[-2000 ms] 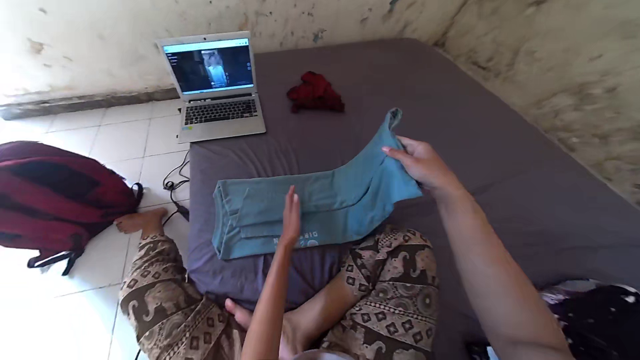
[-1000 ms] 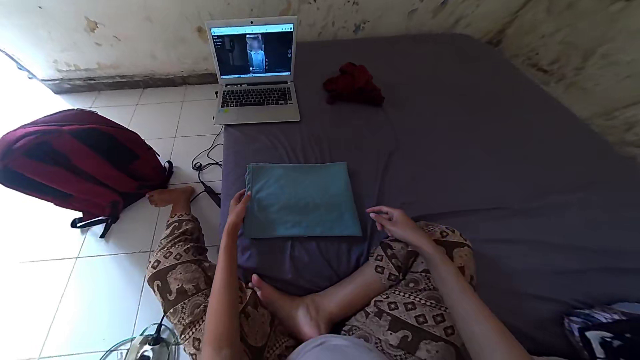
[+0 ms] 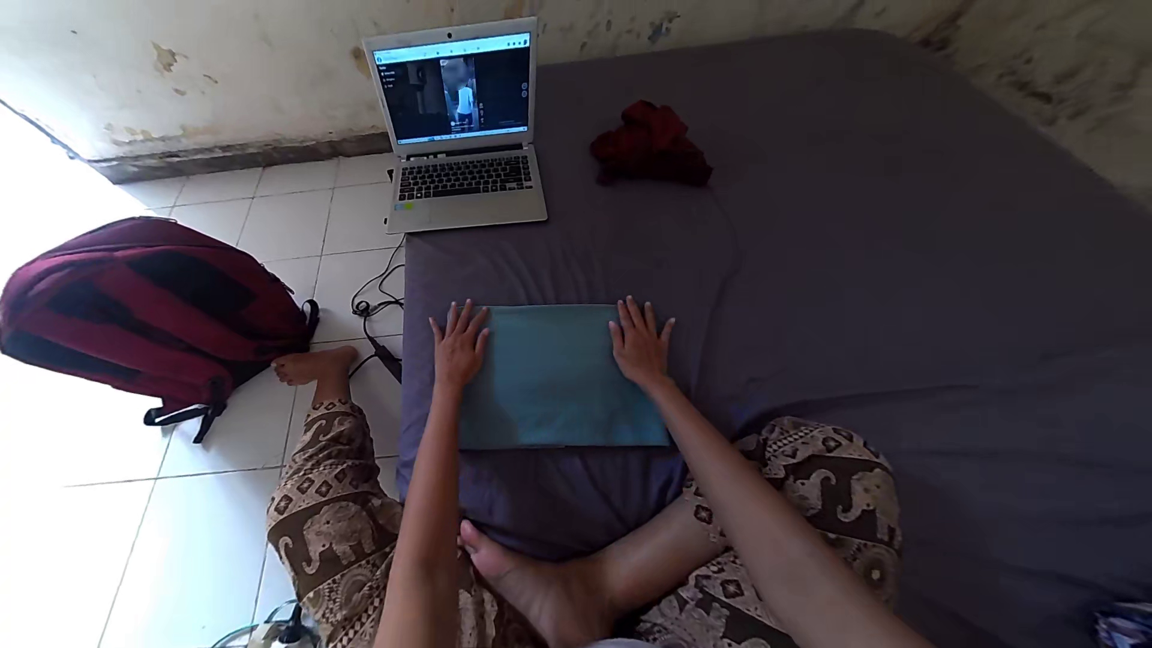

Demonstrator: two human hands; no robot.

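A teal folded garment (image 3: 556,378) lies flat as a neat rectangle on the mattress in front of my crossed leg. My left hand (image 3: 460,344) rests palm down on its upper left corner, fingers spread and pointing away from me. On the upper right corner lies my right hand (image 3: 641,342), also flat with its fingers apart. Neither hand grips the cloth. No print shows on the upward face of the garment.
An open laptop (image 3: 468,189) stands at the mattress's far left corner, its cable (image 3: 378,306) hanging beside the edge. A crumpled dark red cloth (image 3: 650,148) lies right of it. A maroon backpack (image 3: 153,306) is on the tiled floor. Patterned fabric (image 3: 1123,625) shows at the lower right.
The garment, longer with lettering showing two seconds ago, is now a compact rectangle. Since one second ago, my left hand has moved from its left edge onto its top, and my right hand has come onto it.
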